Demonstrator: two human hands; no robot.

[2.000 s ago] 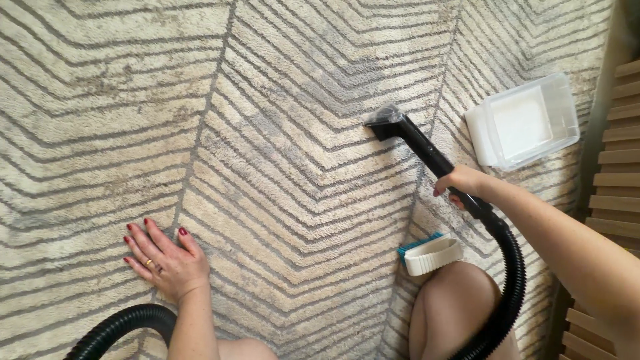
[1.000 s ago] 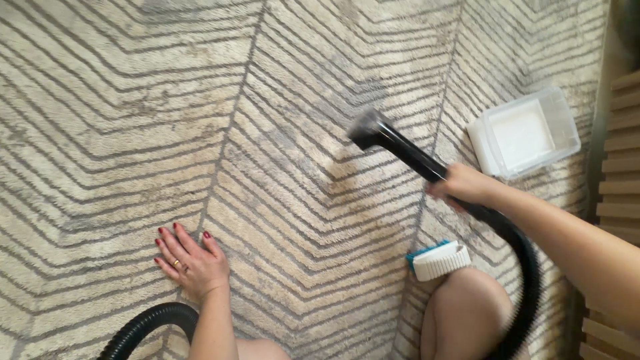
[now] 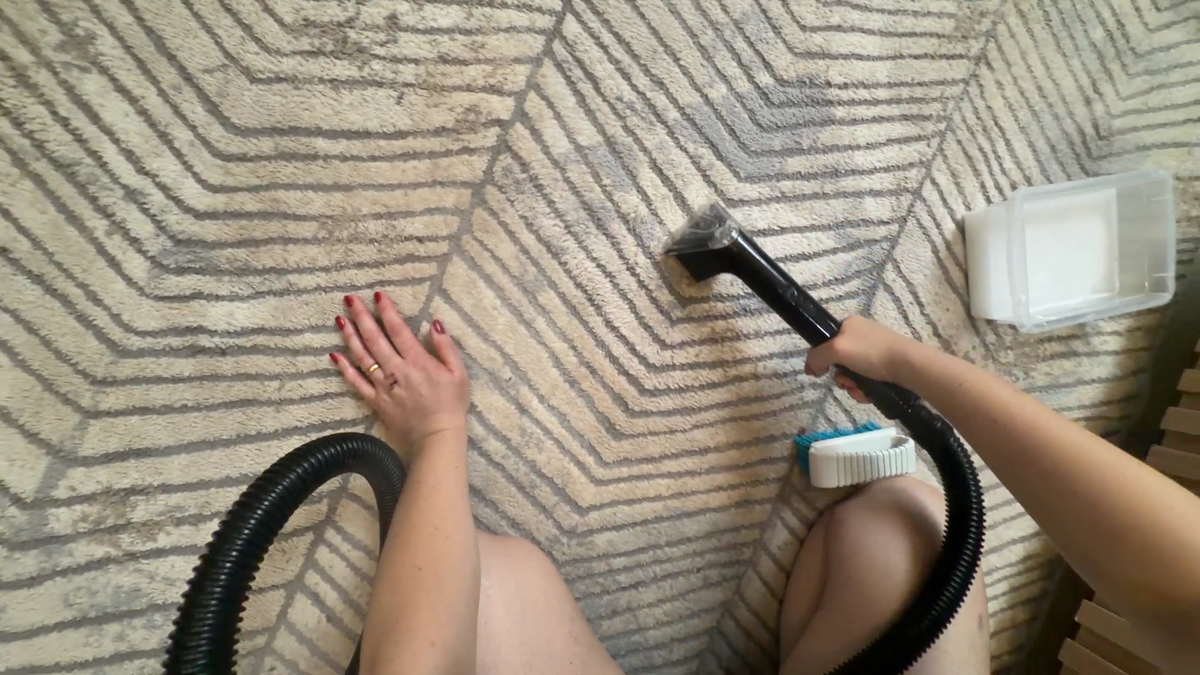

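My right hand (image 3: 858,356) grips the black tube of an upholstery nozzle (image 3: 778,295). The nozzle's clear head rests on a cream rug (image 3: 581,394) with grey chevron lines. A black ribbed hose (image 3: 961,525) runs from the tube down past my right knee. Flat on the rug at left lies my left hand (image 3: 408,375), fingers somewhat apart, holding nothing; it has red nails and a ring. Close by my right knee is a white scrubbing brush (image 3: 862,457) with blue bristles.
A clear plastic tub (image 3: 1144,244) with whitish contents stands on the rug at the right. Wooden slats (image 3: 1181,422) line the far right edge. Another stretch of black ribbed hose (image 3: 234,553) curves beside my left forearm. Greyish patches mark the rug beyond the nozzle.
Over the last second, the nozzle head has come nearer to me along the rug, with my right hand still around its tube. My left hand stays flat on the rug.
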